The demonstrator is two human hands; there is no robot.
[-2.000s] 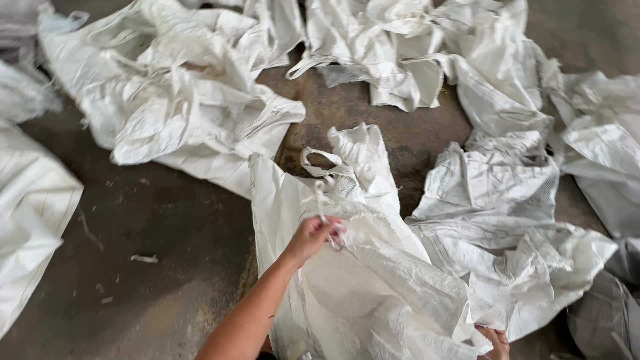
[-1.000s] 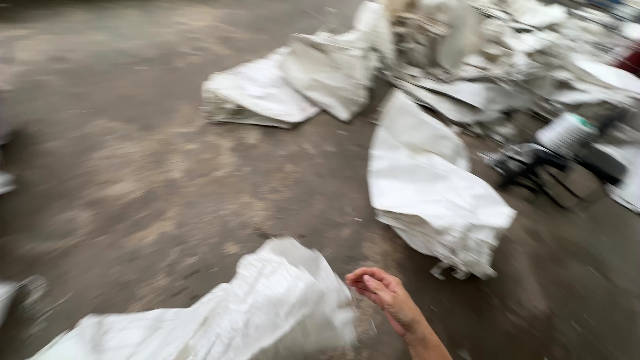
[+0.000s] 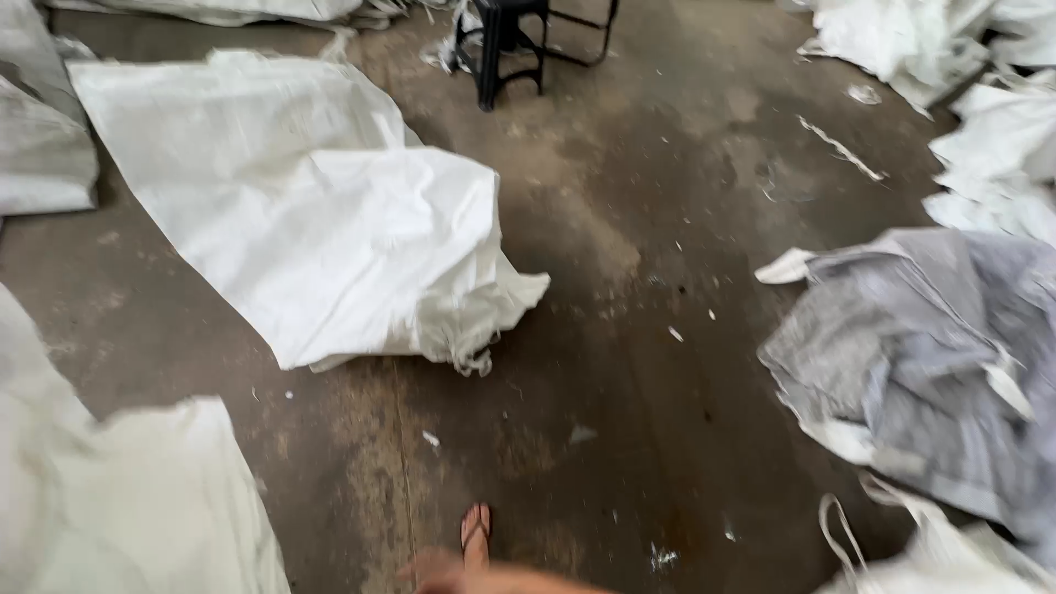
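Observation:
At the bottom edge, my right hand (image 3: 441,571) shows only in part and blurred, beside a foot in a flip-flop (image 3: 476,528); whether its fingers are apart cannot be made out. My left hand is out of view. Ahead and to the left, a large white woven sack (image 3: 330,239) lies folded over on the floor, with frayed ties at its near corner. The edge of another pale sack (image 3: 157,487) fills the lower left. A white sack with a loop (image 3: 949,549) lies at the lower right.
A black plastic stool (image 3: 503,41) stands at the top. Grey crumpled sacks (image 3: 924,355) lie at the right, with white sacks (image 3: 907,45) behind them. A strip of cord (image 3: 841,150) and small scraps are scattered over the concrete floor (image 3: 610,330).
The view has swung widely. Two seconds ago both hands were at a white sack; one second ago my right hand was beside a white sack. Now it is low at the bottom edge.

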